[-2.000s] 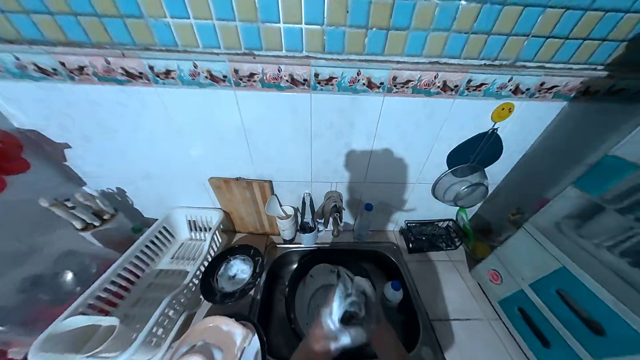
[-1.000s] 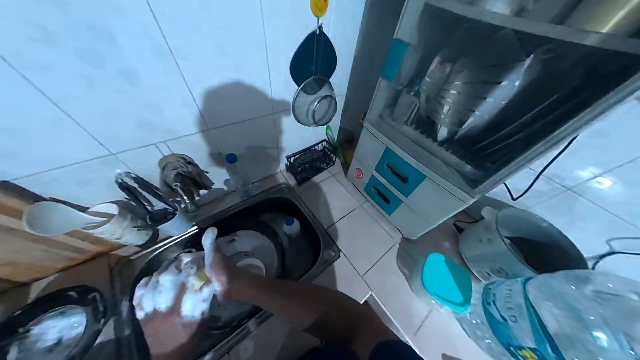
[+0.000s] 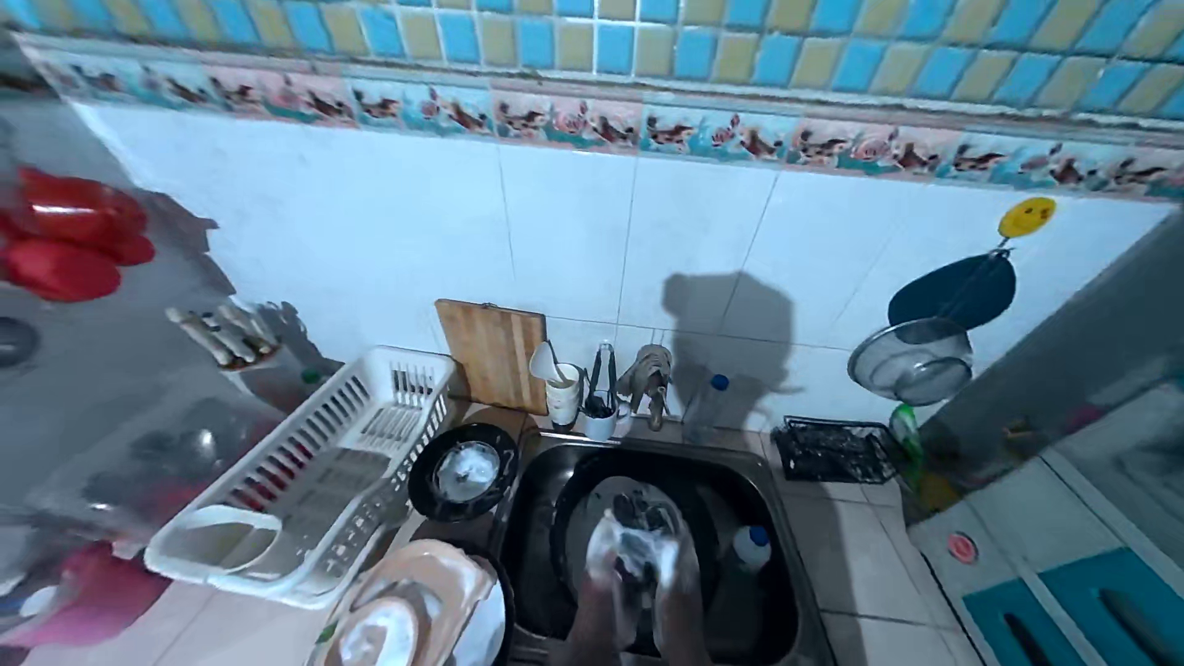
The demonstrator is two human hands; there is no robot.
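Observation:
My left hand (image 3: pixel 603 552) and my right hand (image 3: pixel 678 555), both covered in white suds, are close together over the metal sink (image 3: pixel 805 592). Between them is something foamy, too blurred to name, and whether either hand grips it is unclear. Beneath them in the basin lies a large dark round pan (image 3: pixel 564 518) with a plate-like grey item (image 3: pixel 592 504) inside. A clear bottle with a blue cap (image 3: pixel 752 550) stands in the basin to the right of my right hand. Left of the sink, a black plate (image 3: pixel 425 472) holds a soapy dish (image 3: pixel 466 472).
A white plastic dish rack (image 3: pixel 268 490) stands at left, with soapy peach-coloured dishware (image 3: pixel 435 573) nearer. Behind the sink are a wooden cutting board (image 3: pixel 495 356), utensil cups (image 3: pixel 563 398), a faucet (image 3: pixel 656 407) and a blue-capped bottle (image 3: pixel 710 407). A black wire basket (image 3: pixel 835 450) sits at right.
The view has swung back left from the cabinet side. One second ago my hands were at the sink's left side, sudsy and near a yellowish thing; now they are together over the pan.

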